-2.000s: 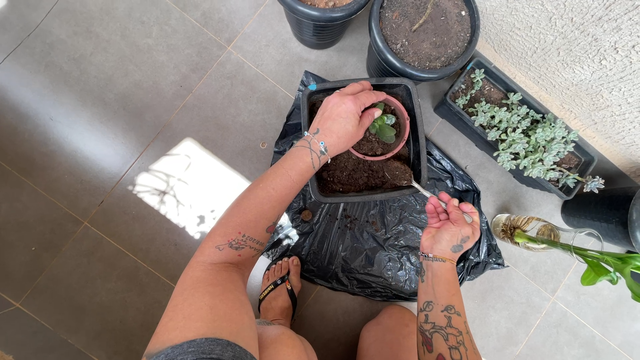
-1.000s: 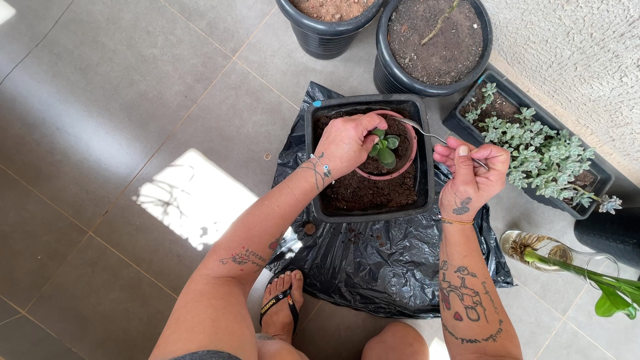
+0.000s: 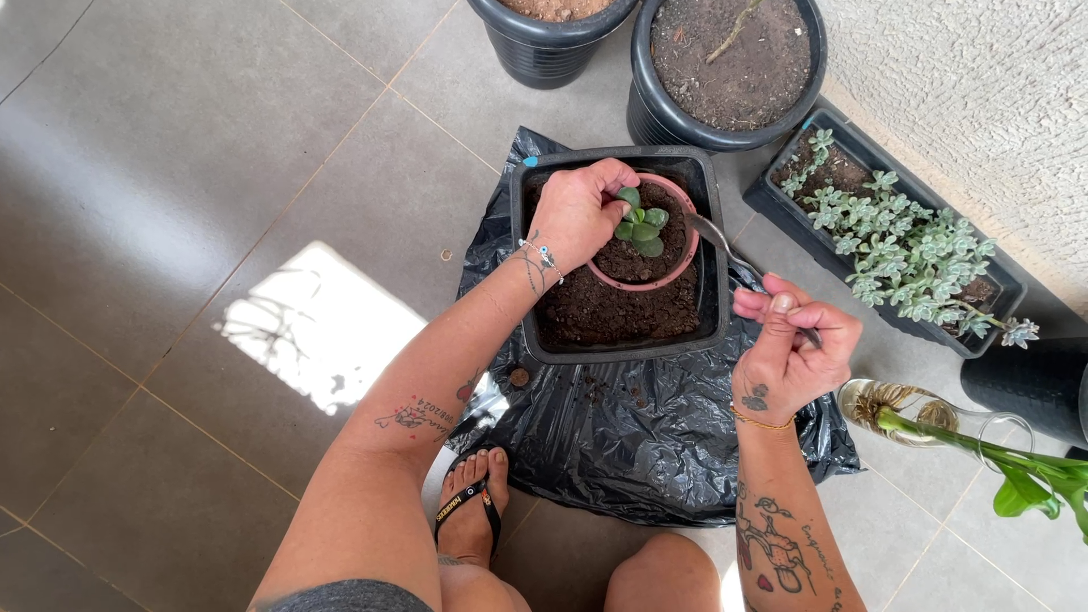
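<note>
My left hand (image 3: 586, 208) grips the upper left rim of a round pink plastic pot (image 3: 690, 251), its fingertips beside a small green succulent (image 3: 643, 223) rooted in the pot's dark soil. The pot sits inside a square black planter (image 3: 625, 351), on loose dark soil (image 3: 616, 314). In my right hand (image 3: 790, 340), right of the planter, is the handle of a metal spoon (image 3: 714, 234). The spoon's bowl is over the right rim of the pink pot; whether it touches the rim I cannot tell.
A black plastic bag (image 3: 612, 442) lies under the planter on grey floor tiles (image 3: 170, 187). Round black pots (image 3: 642, 102) with soil stand behind. To the right are a trough (image 3: 892, 314) of pale succulents and a glass vase (image 3: 926, 416) with a rooted plant. My sandaled foot (image 3: 472, 501) is near the bag.
Two seconds ago the spoon's bowl was in the soil at the planter's lower right; it has moved up to the pink pot's right rim. My left hand stays at the pot.
</note>
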